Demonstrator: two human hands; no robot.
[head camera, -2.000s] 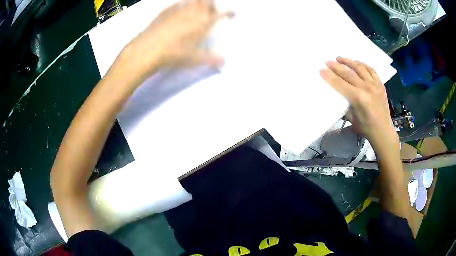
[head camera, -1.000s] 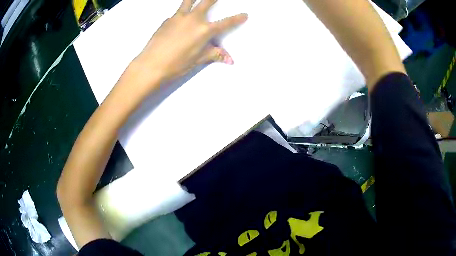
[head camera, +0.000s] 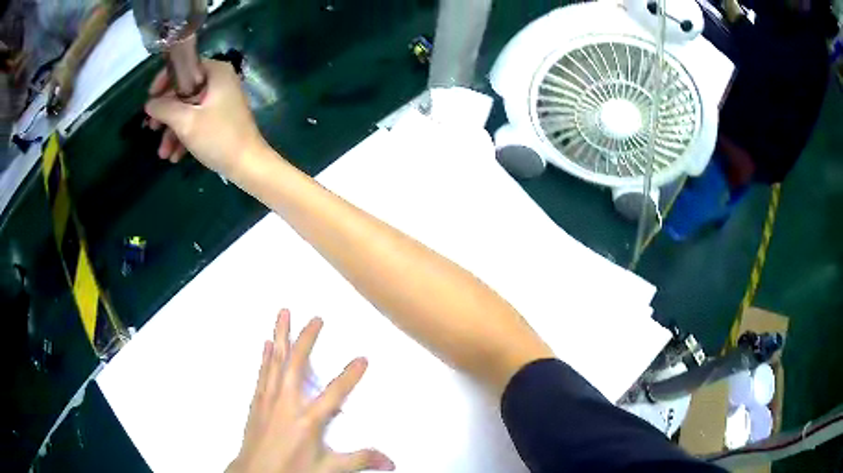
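Observation:
White sheets (head camera: 407, 185) lie overlapping across the green surface. My left hand (head camera: 300, 406) rests on the sheets at the lower middle, fingers spread, holding nothing; its wrist is cut off by the bottom edge. My right arm crosses over the sheets to the upper left. There my right hand (head camera: 199, 111) is closed around a brownish rod-like handle (head camera: 186, 66). A grey, shiny, partly see-through part (head camera: 169, 20) sits above the handle, cut off by the top edge. I cannot tell what this object is.
A white fan (head camera: 619, 102) stands at upper right. Small circuit boards with yellow and blue parts lie left (head camera: 134, 249) and top middle (head camera: 421, 48). A metal-armed stand (head camera: 693, 374) and a carton of white round items (head camera: 707, 411) are at lower right. Another person's hand (head camera: 63, 81) shows upper left.
The view has shifted forward and left. My right hand has moved from the sheets to the far upper left and now grips the handle. My left hand stays spread on the sheets.

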